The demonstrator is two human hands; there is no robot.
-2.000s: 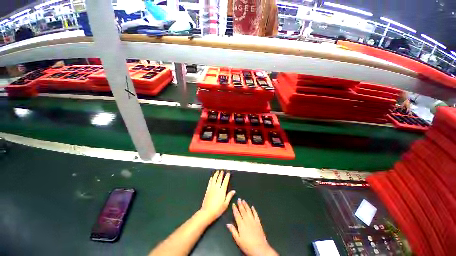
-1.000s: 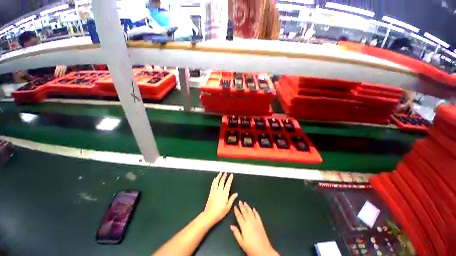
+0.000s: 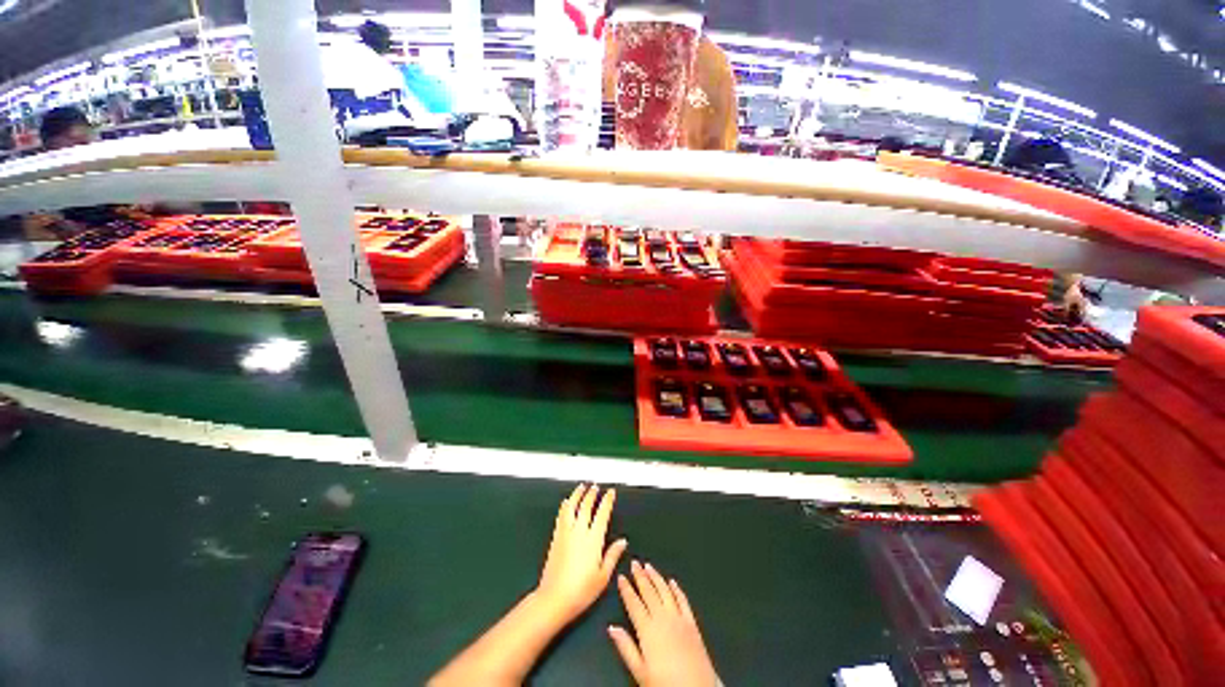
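Note:
My left hand [image 3: 578,553] lies flat on the dark green bench top [image 3: 443,577], palm down, fingers slightly apart, holding nothing. My right hand [image 3: 662,625] lies beside it, lower and to the right, also palm down and empty, its wrist cut off by the bottom edge. Beyond the hands, a red-orange tray [image 3: 777,436] rests on the green conveyor belt [image 3: 537,389] with two rows of closed black phones [image 3: 758,403]. A dark smartphone [image 3: 306,604] lies alone on the bench at the left.
A metal post [image 3: 336,255] stands left of centre under a shelf. Leaning red trays [image 3: 1115,497] are piled at right, beside a printed mat [image 3: 940,591] with a white paper square [image 3: 973,591]. A red cup [image 3: 654,81] stands on the shelf. More red trays [image 3: 887,302] are behind the belt.
The phone-filled tray on the belt has moved to the right. Both hands stay at about the same place on the bench. The view has tilted slightly upward.

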